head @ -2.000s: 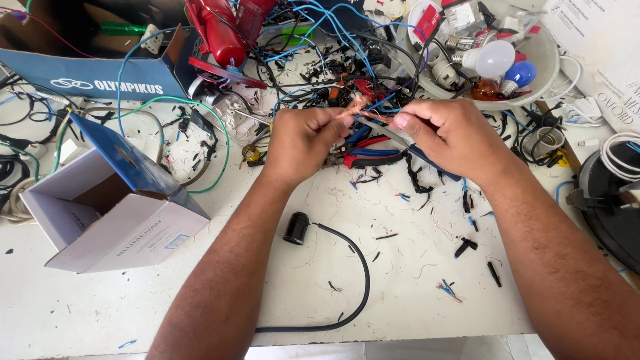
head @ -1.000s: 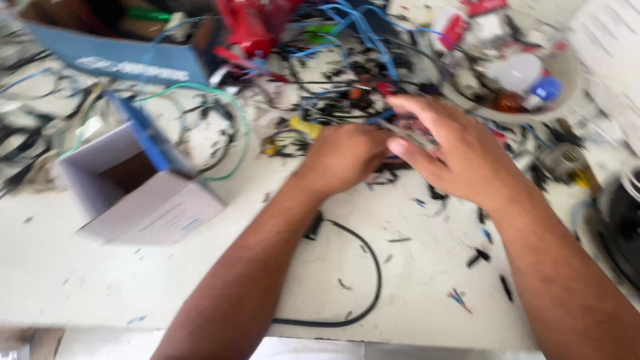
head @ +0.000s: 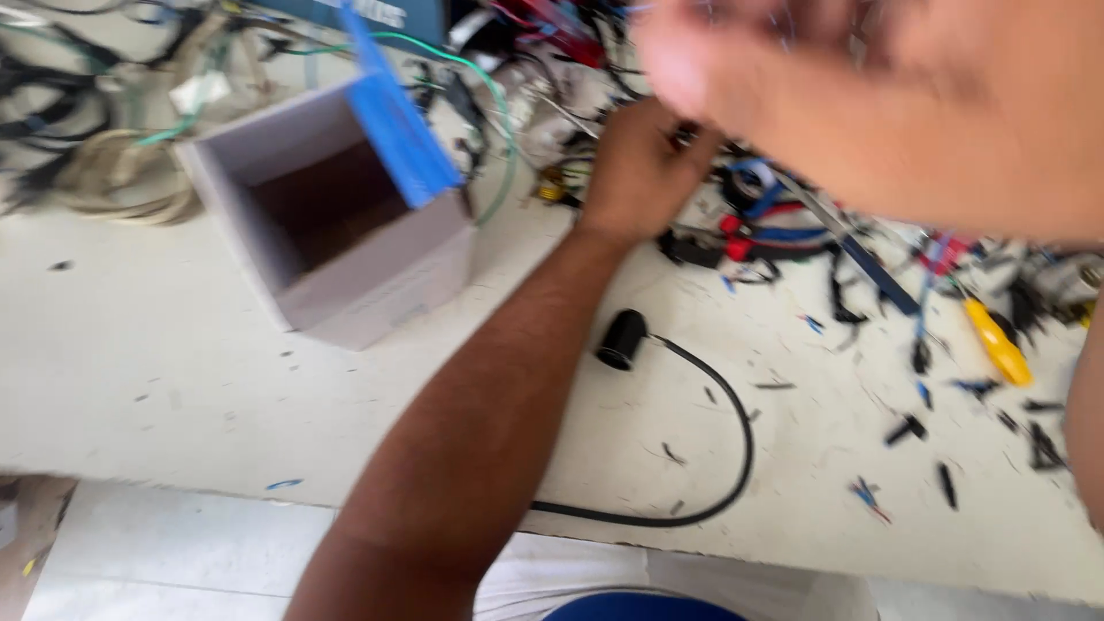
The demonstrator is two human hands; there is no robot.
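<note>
My left hand [head: 642, 168] is down at the near edge of the pile of cable scraps, its fingers partly hidden, so what it holds cannot be told. Close to the camera and blurred, my right hand [head: 828, 121] is raised over the pile; thin strands show near its fingers, but a grip on them cannot be made out. Beside my left forearm lies a black lamp socket [head: 623, 340] on a curved black cable [head: 747, 431]. Pliers with red and blue handles [head: 780, 235] lie below my right hand, near a tool with a dark blue handle [head: 880, 274].
An open white and blue cardboard box [head: 379, 285] stands left of my forearm. Coiled beige cable [head: 129, 185] and black cables are at the upper left. A yellow-handled tool [head: 996, 341] lies at the right. Wire offcuts are scattered over the white table [head: 172, 414].
My hands, close together over the cable pile two seconds ago, are now apart, with my right hand raised nearer the camera. The view has shifted left and down.
</note>
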